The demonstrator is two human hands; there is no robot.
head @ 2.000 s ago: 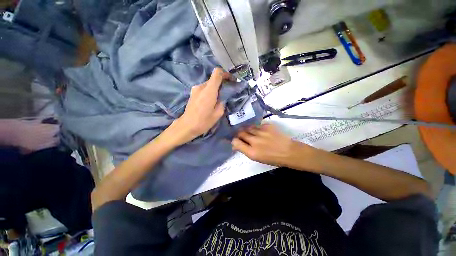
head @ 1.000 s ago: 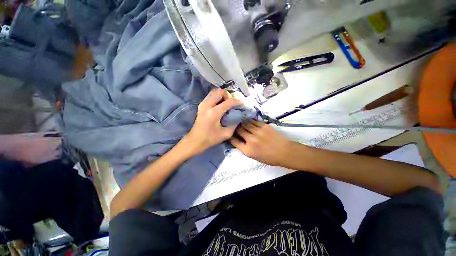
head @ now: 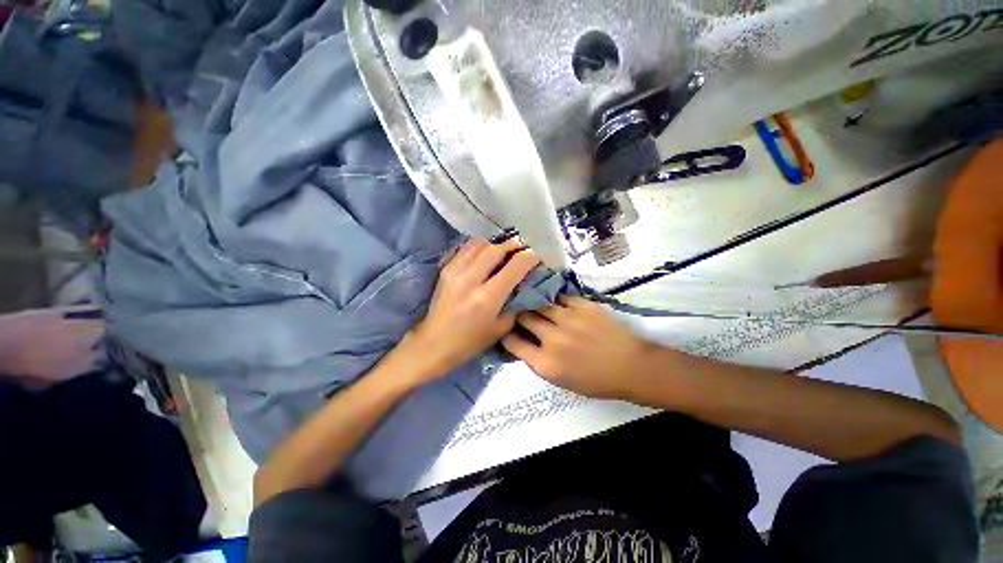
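The grey-blue garment (head: 297, 220) lies crumpled left of the sewing machine head (head: 484, 121). My left hand (head: 473, 302) presses and pinches the garment edge just left of the presser foot (head: 583, 225). My right hand (head: 577, 341) holds the near side of the same edge, its fingertips close to my left fingers. The narrow grey binding tape (head: 704, 317) runs from the orange disc (head: 968, 264) on the right to the cloth by the foot. The needle point itself is hard to make out in the glare.
Black thread snips (head: 704, 162) and a blue and orange tool (head: 785, 148) lie behind the foot. A blurred wooden-handled awl (head: 874, 272) lies near the disc. A scale (head: 770, 324) is printed along the table's near edge. Another person's arm (head: 50, 341) shows at far left.
The view has shifted, showing more of the machine head. The label seen earlier on the cloth is out of sight. Both hands have drawn together at the edge, and the cloth is bunched between them.
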